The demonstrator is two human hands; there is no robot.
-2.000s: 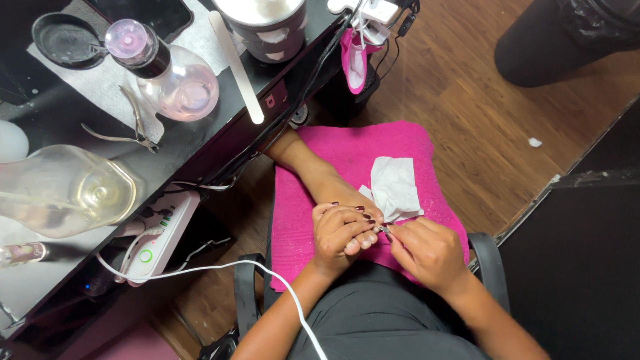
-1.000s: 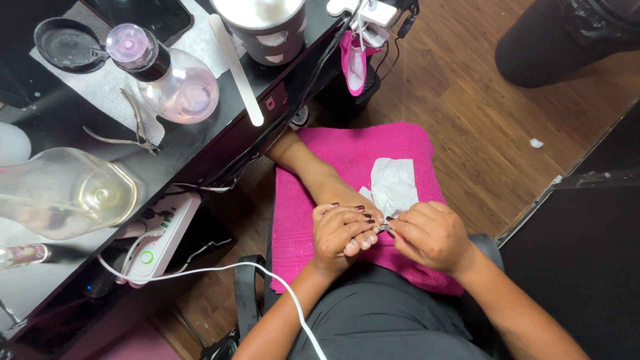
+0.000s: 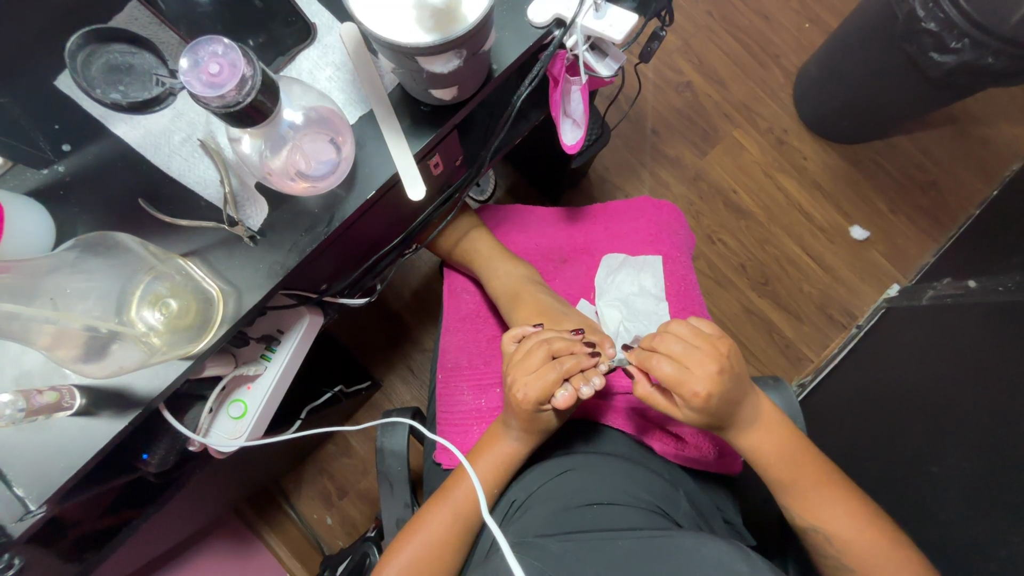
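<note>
Another person's bare foot (image 3: 532,300) rests on a pink towel (image 3: 632,228) over my lap. My left hand (image 3: 544,376) is closed around the front of the foot, its dark-painted fingertips over the top near the toes. My right hand (image 3: 688,376) pinches a small metal tool (image 3: 618,362), mostly hidden by the fingers, with its tip at the toes; its exact kind cannot be told. A crumpled white tissue (image 3: 632,292) lies on the towel beside the foot, just behind my right hand.
On the black table are a cuticle nipper (image 3: 228,196), a pump bottle (image 3: 296,148), a large clear bottle (image 3: 120,308), a white nail file (image 3: 384,112) and a tub (image 3: 436,60). A white cable (image 3: 344,430) runs from a power strip (image 3: 268,376) across my left forearm. A dark bin (image 3: 872,72) stands at upper right.
</note>
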